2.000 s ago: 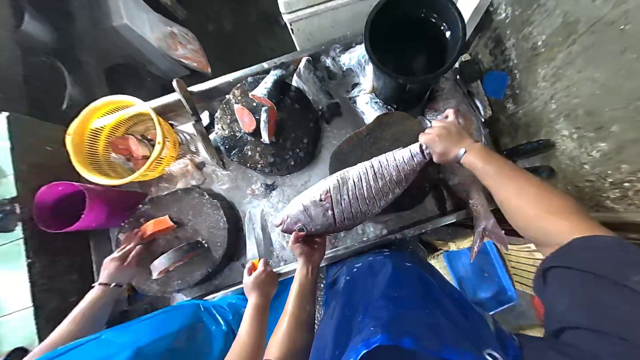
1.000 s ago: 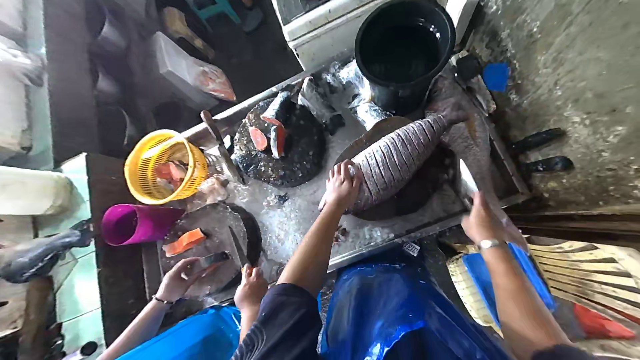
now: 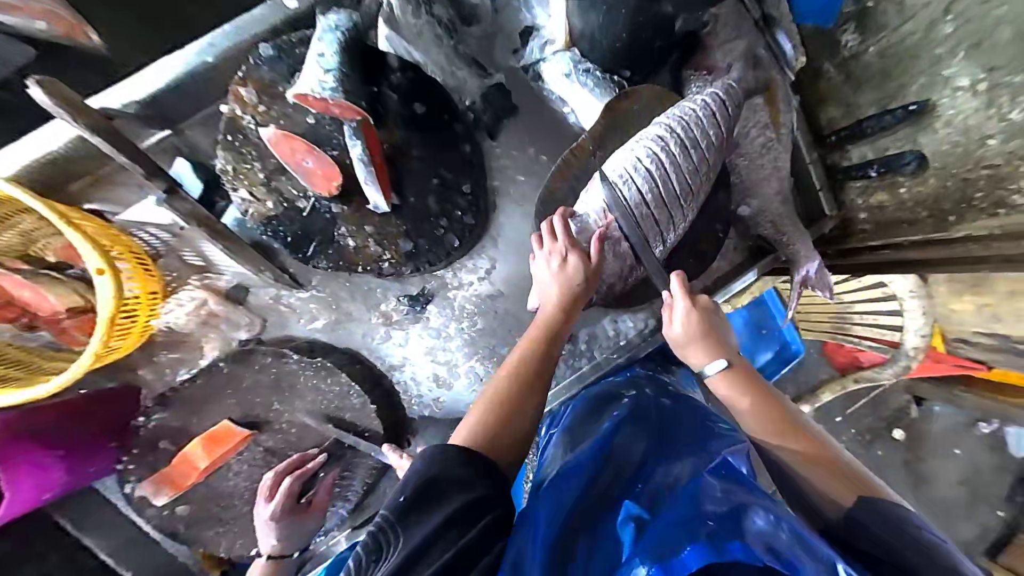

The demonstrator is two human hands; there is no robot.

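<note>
A large scored fish [image 3: 672, 168] lies across a round dark chopping block [image 3: 572, 172], with several parallel cuts over its flank. My right hand [image 3: 694, 320] grips the handle of a long knife [image 3: 636, 232], whose blade rests across the fish near its head end. My left hand [image 3: 564, 260] presses on the head end, fingers spread. Another whole fish [image 3: 764, 168] lies just right of the block, its tail over the tray's edge.
At left, a co-worker's hand [image 3: 292, 500] and knife [image 3: 352, 440] are over a second block [image 3: 264, 392] with an orange fillet [image 3: 196, 462]. A third block [image 3: 424, 160] holds salmon pieces [image 3: 302, 160]. A yellow basket [image 3: 132, 296] and two dark knife handles [image 3: 880, 124] flank the tray.
The fish was held by its tail two seconds ago; it now lies on the block. My right hand has brought the knife from beside the fish onto it.
</note>
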